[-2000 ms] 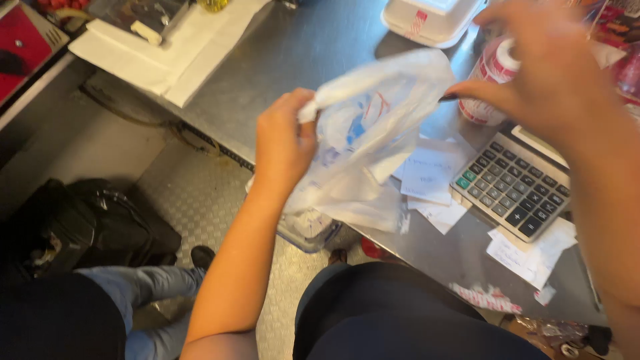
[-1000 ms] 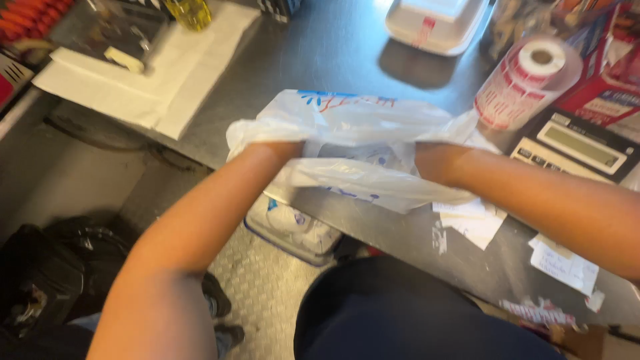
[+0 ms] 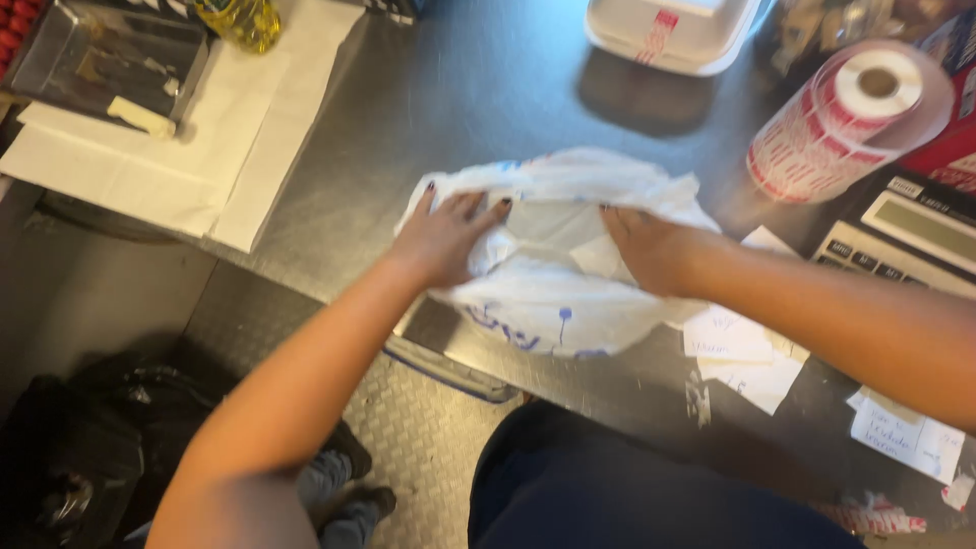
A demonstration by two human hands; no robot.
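Note:
A thin white plastic bag (image 3: 564,313) with blue print lies spread at the front edge of the steel counter, its mouth facing up. My left hand (image 3: 450,232) presses on the left side of the bag's opening, fingers spread and nothing gripped in them. On the right side, my right hand (image 3: 656,248) reaches into the mouth; its thumb and part of the back of the hand show, while the other fingers are hidden. Pale folds, perhaps the bag's inner bottom, show between the two hands.
Behind the bag is a white foam container (image 3: 671,38). At right stand a roll of red-printed labels (image 3: 831,130), a calculator (image 3: 907,236) and handwritten slips (image 3: 755,366). A metal tray (image 3: 114,61) sits on white paper (image 3: 252,130) at left. Another person's shoes (image 3: 351,457) show below.
The bag, earlier held up by my left hand with my right hand apart from it, now lies on the counter with its mouth spread. My left hand, inside the bag a second ago, now shows on its edge.

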